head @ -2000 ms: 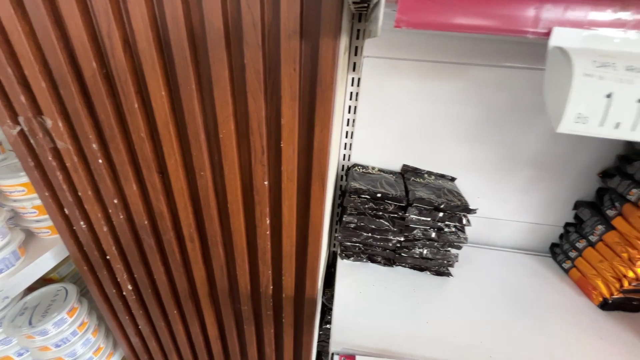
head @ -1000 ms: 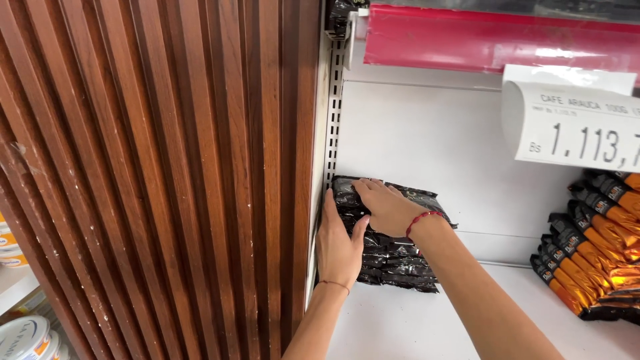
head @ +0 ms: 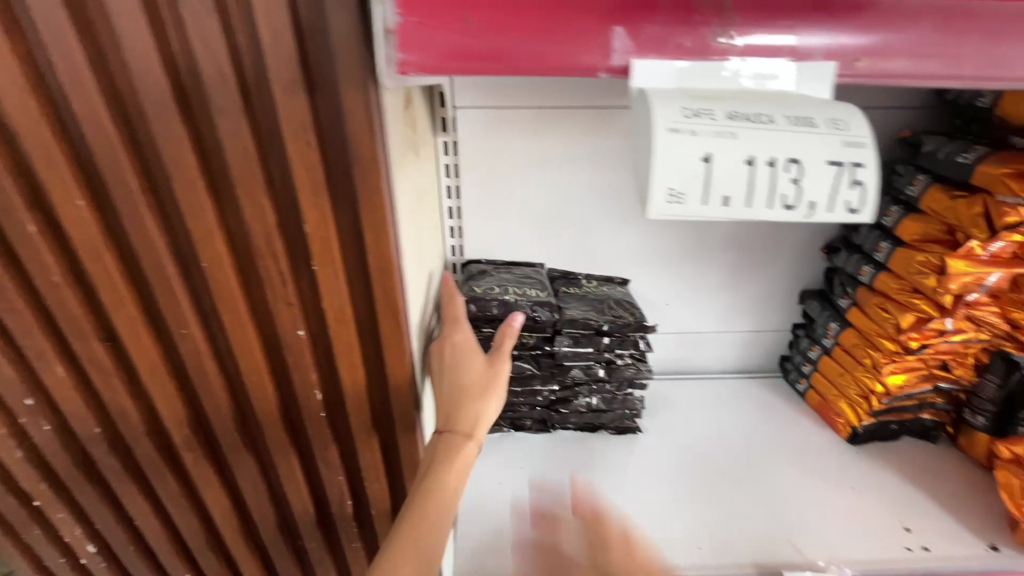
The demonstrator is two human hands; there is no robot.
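Two side-by-side stacks of flat black coffee packets lie on a white shelf against its left end. My left hand rests along the left side and front of the left stack, thumb at the front and fingers by the slotted upright, around the stack rather than clearly gripping one packet. My right hand, blurred, is low in front of the stacks over the shelf, apart from the packets. Nothing can be made out in it, and its finger positions are unclear.
A ribbed brown wooden panel stands close on the left. Orange and black foil packets are piled on the right. A printed price card hangs from the pink shelf edge above the white shelf.
My right hand has come off the top of the black packets, back towards me. My left hand remains at the left stack. Two seconds ago neither hand was in view.
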